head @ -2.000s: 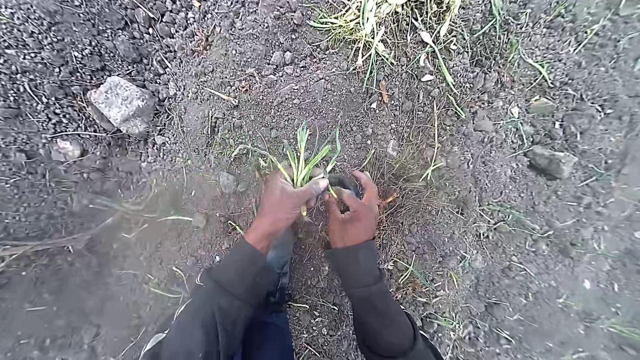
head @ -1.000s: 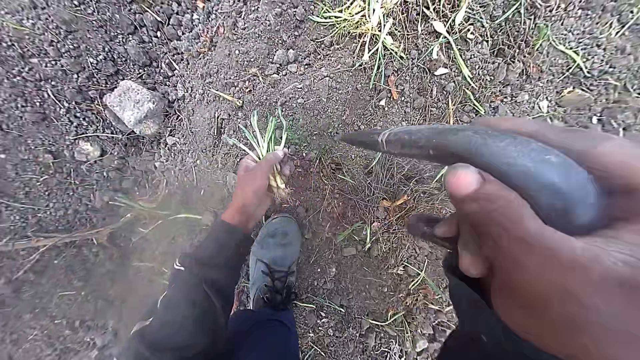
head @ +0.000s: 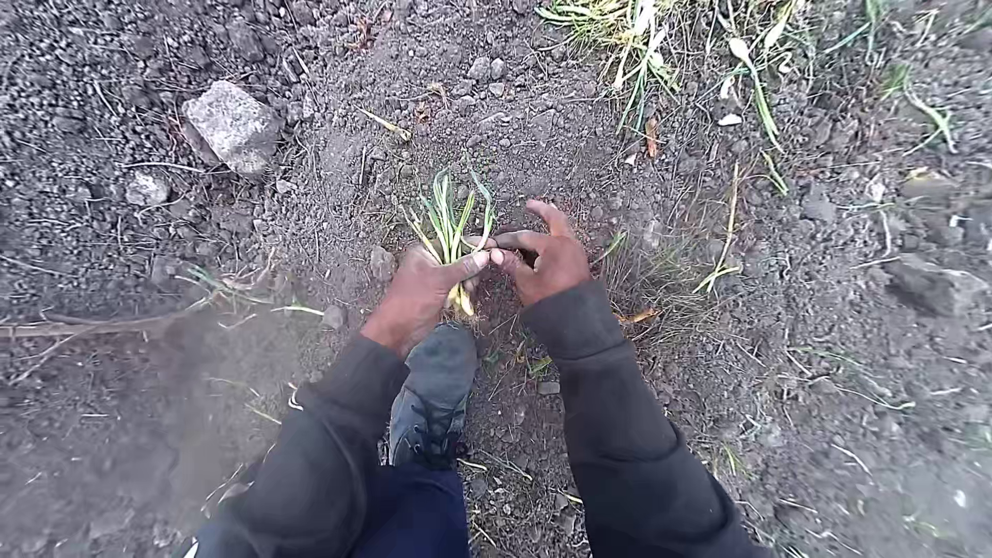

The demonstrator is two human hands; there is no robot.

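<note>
My left hand point(head: 426, 283) is closed around a small bunch of onion-like seedlings point(head: 449, 221). Their green leaves point up and away, and their pale yellowish bases and roots stick out below my fingers. My right hand point(head: 542, 256) is right beside the bunch, thumb and fingertips at my left thumb, one finger raised. Something dark shows at its fingers, but whether it is a tool or a shaded finger cannot be told. Both hands are above the soil, just beyond the toe of a dark laced shoe point(head: 438, 380).
A pale rock point(head: 234, 126) lies on the crumbly soil at upper left, with a smaller stone point(head: 147, 189) by it. Loose seedlings point(head: 643, 54) are strewn at the top right. Dry grass point(head: 666, 271) grows right of my hands, and a dry stalk point(head: 101, 327) lies at the left.
A second ago my right hand was large at the right, holding a dark, curved, pointed tool; it has moved left to the bunch. My left hand still holds the seedlings.
</note>
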